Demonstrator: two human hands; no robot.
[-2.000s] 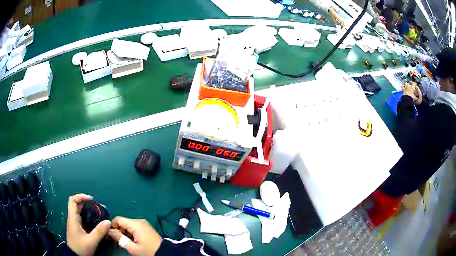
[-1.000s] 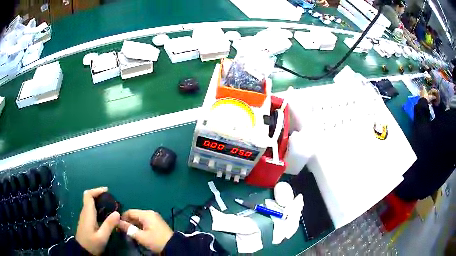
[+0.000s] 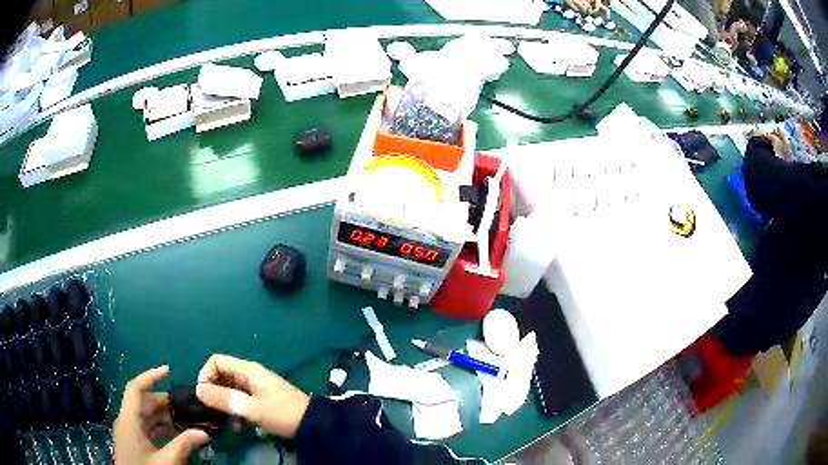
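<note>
My left hand (image 3: 145,422) holds a black charging case (image 3: 192,410) between thumb and fingers at the lower left. An orange-red edge shows on the case. My right hand (image 3: 250,395) is at the case, fingertips on its top and right side; a white band is around one finger. The fingers hide part of the case. A thin black charging cable (image 3: 340,368) lies on the mat and passes behind my right hand; its plug is hidden. The DC power supply (image 3: 392,257) shows red digits that read about 0.23 and 05.0.
A set-aside black case (image 3: 282,269) lies left of the supply. A blister tray (image 3: 50,363) of black cases is at the left. White scraps (image 3: 413,395), a marker pen (image 3: 477,364) and a black flat pad (image 3: 558,354) lie right. A conveyor (image 3: 218,173) runs behind; a person (image 3: 790,245) is at right.
My right hand has moved from beside the case up onto its top. The case is tilted differently, with more orange-red edge showing. The supply's left digits changed from 0.00 to about 0.23.
</note>
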